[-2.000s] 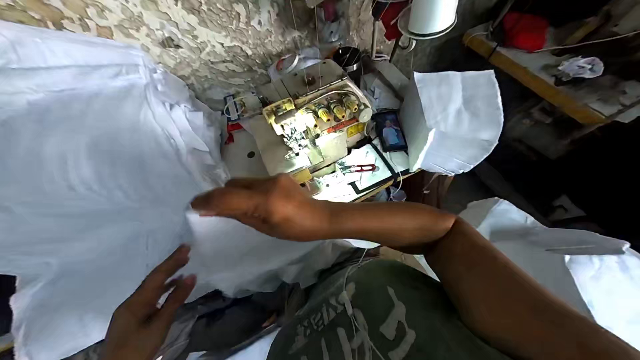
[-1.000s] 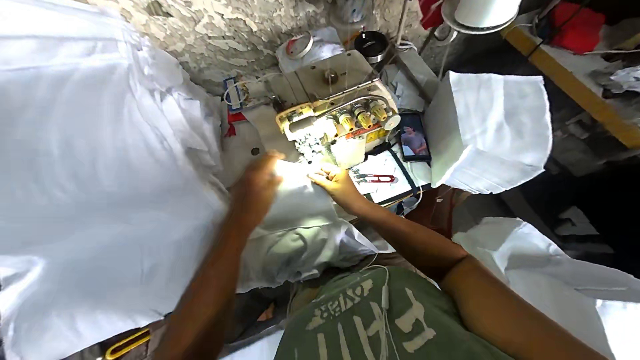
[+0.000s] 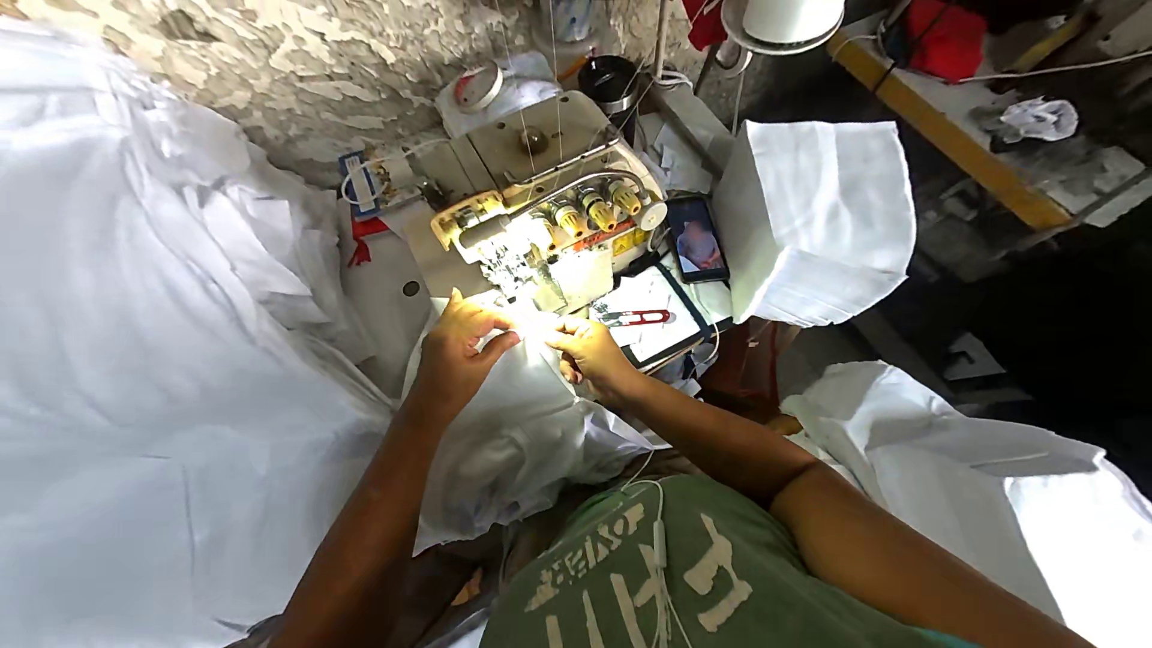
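Note:
White fabric [image 3: 504, 423] runs from the lit needle area of an overlock sewing machine [image 3: 540, 171] down over my lap. My left hand [image 3: 463, 346] lies on the fabric just left of the presser area, thumb and fingers bent against the cloth. Close to its right, my right hand [image 3: 589, 354] pinches the fabric edge between thumb and fingers, just below the machine's head. Glare from the machine's lamp hides the needle and the fingertips nearest it. Red-handled thread snips [image 3: 634, 318] lie on a white pad to the right of my right hand.
A large heap of white fabric [image 3: 180, 360] fills the left side. On the right stand a folded white stack [image 3: 832, 207] and more white cloth [image 3: 945, 450]. A smartphone [image 3: 697, 238] lies beside the machine, a black cup [image 3: 609, 85] behind it. A thread cone [image 3: 792, 22] hangs above.
Two seconds ago both hands were left and below the machine, over the white fabric. Both are now at the needle area with the cloth. Since one second ago, my left hand has come lower, onto the cloth.

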